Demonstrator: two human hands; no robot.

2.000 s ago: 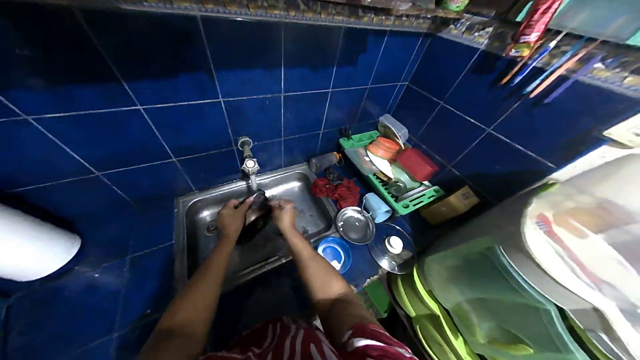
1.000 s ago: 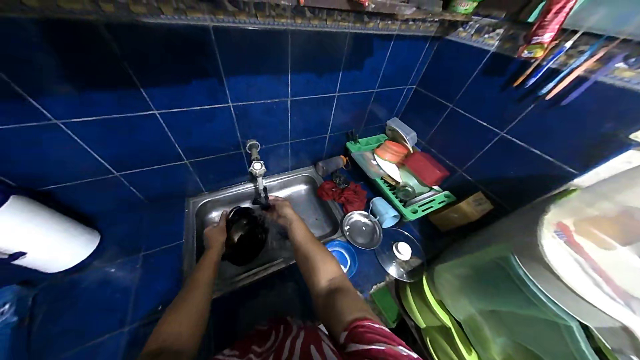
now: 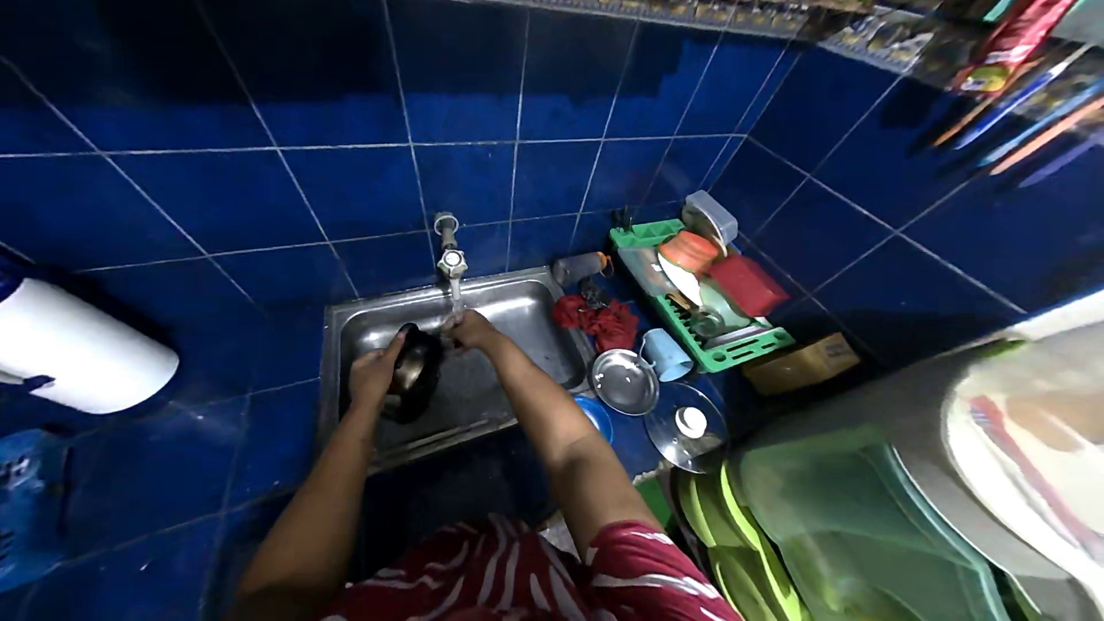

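Note:
My left hand [image 3: 373, 376] grips the rim of a dark metal pan [image 3: 416, 360], held tilted over the left part of the stainless steel sink [image 3: 526, 323]. At the faucet [image 3: 451, 260], water runs down onto or just beside my right hand [image 3: 470, 330]. The fingers of that hand are curled at the stream, to the right of the pan; whether they hold something is too small to tell.
Right of the sink lie a tumbler [image 3: 580, 268], red cloth or netting [image 3: 612, 324], a metal bowl [image 3: 624, 382], a light blue mug [image 3: 667, 354], a blue bowl [image 3: 595, 417] and a glass lid [image 3: 687, 429]. Behind them stands a green dish rack [image 3: 746, 348] with dishes.
The pan was lower, its dark round side facing the camera; now it is tilted on edge. My right hand, near the pan two seconds ago, is now apart from it at the water.

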